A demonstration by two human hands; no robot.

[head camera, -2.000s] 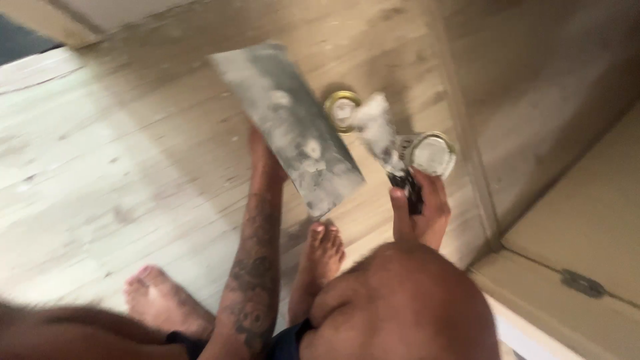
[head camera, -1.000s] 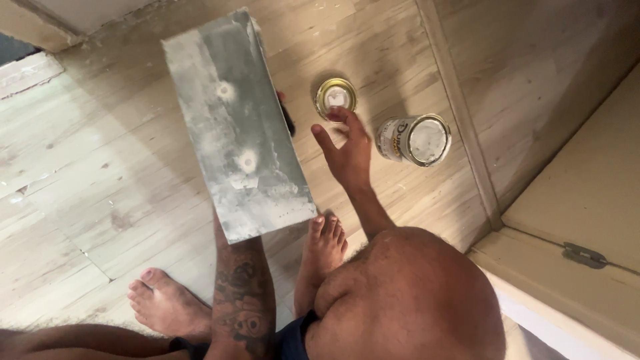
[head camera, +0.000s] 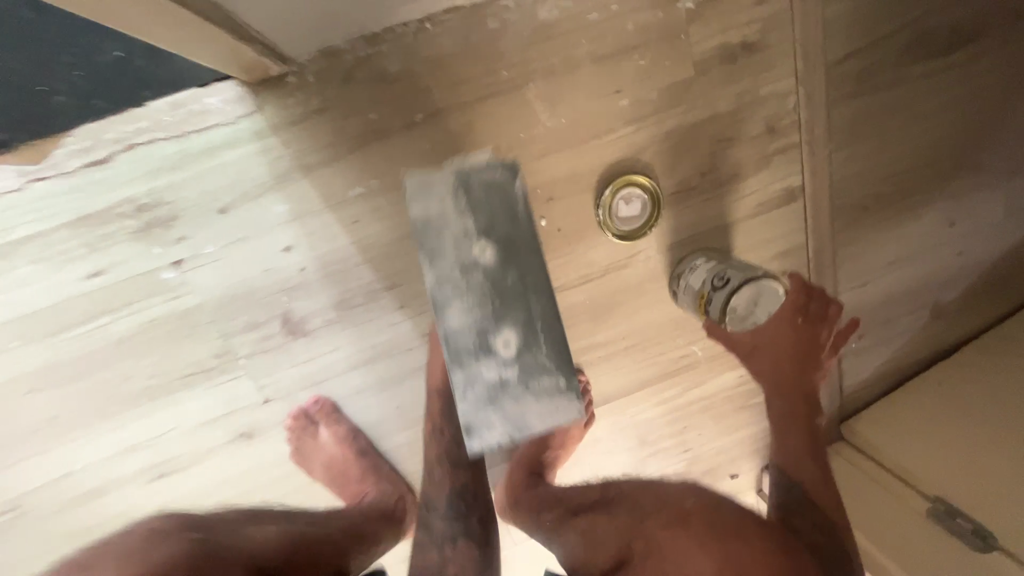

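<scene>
A flat rectangular metal plate, like a plastering trowel blade (head camera: 500, 304), is smeared with white filler and has two pale round spots. My left hand is hidden beneath it; my left forearm (head camera: 456, 496) runs under its lower end, and the plate is held up off the floor. At the right, my right hand (head camera: 788, 344) has its fingers spread around the rim of an open metal tin (head camera: 690, 280) full of white filler, thumb at the near side. No tool shows in it. The tin's gold-rimmed lid (head camera: 630, 208) lies on the floor, up and left of the tin.
Wood-look floorboards (head camera: 200, 320) bear white specks. A raised wooden strip (head camera: 814, 160) runs along the right, beyond the tin. A cream panel with a metal hinge (head camera: 960, 524) is at the lower right. My bare feet (head camera: 336, 448) are below the plate.
Two seconds ago my right hand held a black-handled tool loaded with white filler; a second ago it was empty near the lid. It has moved right to the tin.
</scene>
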